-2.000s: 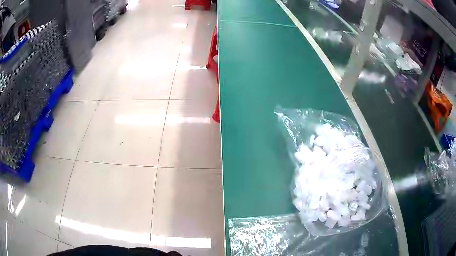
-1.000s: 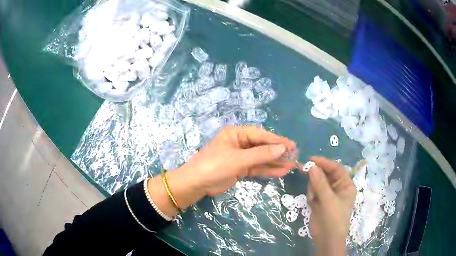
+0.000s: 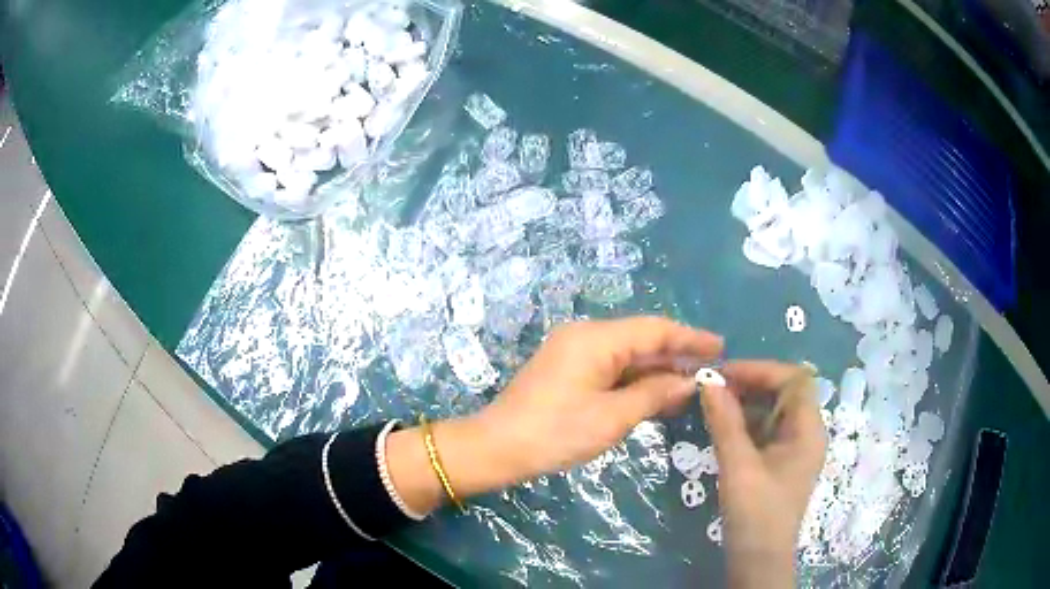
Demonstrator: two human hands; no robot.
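Observation:
My left hand (image 3: 587, 385) pinches a clear housing between thumb and fingers; the fingers hide most of it. My right hand (image 3: 766, 443) meets it from the right and holds a small white perforated insert (image 3: 710, 377) between thumb and forefinger, close to the left fingertips. A slim pale tool (image 3: 809, 374) shows slightly behind the right fingers. Clear housings (image 3: 495, 219) lie spread in the middle. Loose perforated inserts (image 3: 692, 494) lie beside the right hand, and a single one (image 3: 796, 318) lies above it.
An open clear bag heaped with white parts (image 3: 311, 104) is at upper left. Shiny plastic sheet (image 3: 288, 299) lies under the piles. Milky caps (image 3: 858, 259) spread down the right, beside a blue basket (image 3: 927, 161). A flat black object (image 3: 976, 506) is at lower right.
The view has turned from floor and bench to the work piles, and both hands have come into view. Since the middle frame, the insert and the left fingertips have come closer together.

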